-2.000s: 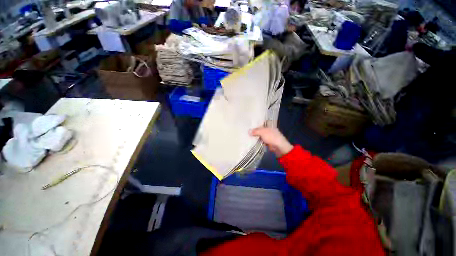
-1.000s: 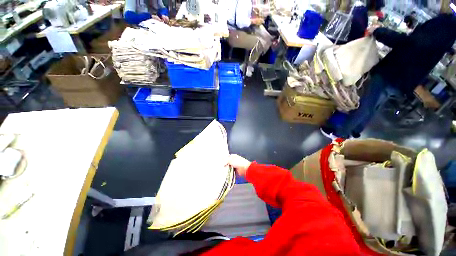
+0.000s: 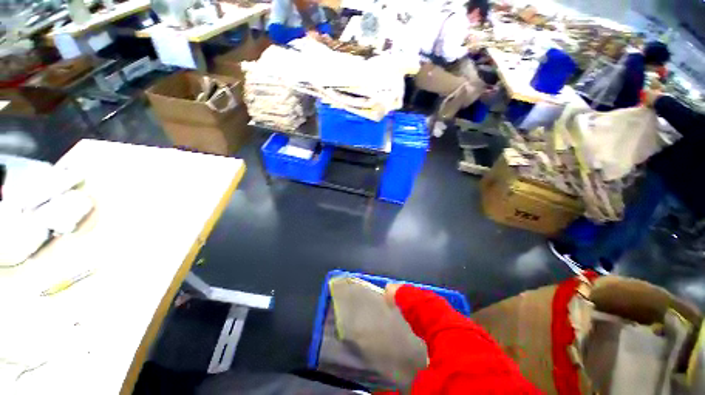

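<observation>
Beige bound fabric panels (image 3: 372, 318) with a yellow edge lie at a slant inside the blue plastic bin (image 3: 318, 328), low in front of me. My right hand (image 3: 391, 293), at the end of a red sleeve, is closed on the panels' upper right edge. Its fingers are small and mostly hidden. My left hand is out of the picture. The pen-like tool (image 3: 68, 283) lies on the pale worktable (image 3: 166, 197) at left, with nothing touching it.
A white cloth bundle (image 3: 39, 212) lies on the worktable. An open cardboard carton (image 3: 529, 324) with panels stands right of the bin. Ahead are a trolley with blue bins (image 3: 352, 126) and a heaped YKK carton (image 3: 533, 207). A person in dark clothes (image 3: 688, 116) stands at right.
My right hand has lowered the fanned panels from above the bin down into it. The view has shifted, so the worktable shows more at left.
</observation>
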